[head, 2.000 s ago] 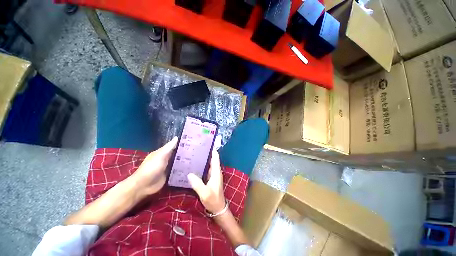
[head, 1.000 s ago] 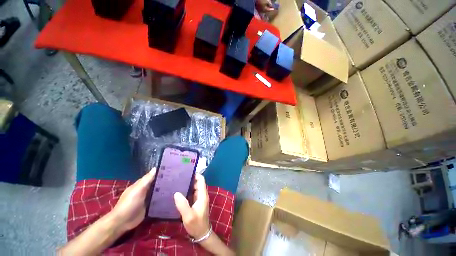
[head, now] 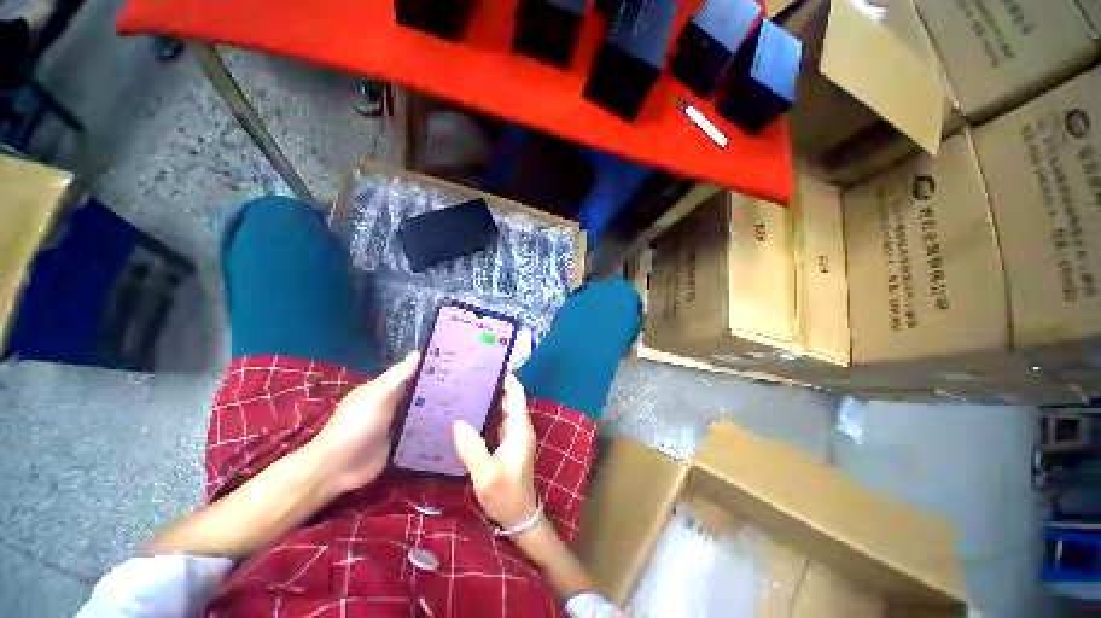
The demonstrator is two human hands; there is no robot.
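A smartphone (head: pixel 453 389) with a lit pinkish screen, showing a list and a green patch near the top, is held upright over my lap. My left hand (head: pixel 370 423) grips its left edge. My right hand (head: pixel 500 465) holds its right edge, with the thumb over the lower right of the screen. Beyond the phone, a flat black box or lid (head: pixel 448 234) lies on plastic-wrapped items (head: pixel 528 268) in an open carton between my knees.
A red table (head: pixel 362 58) bears black boxes (head: pixel 633 54) and a thin white strip (head: pixel 703 123). Large printed cartons (head: pixel 912 272) are stacked at right. An open carton (head: pixel 821 507) with clear plastic inside stands at lower right. A blue item with a yellowish top (head: pixel 91 284) stands at left.
The camera view has shifted since one second ago, so the table sits higher in the picture. Both hands still hold the phone; the right thumb stays over the lower screen.
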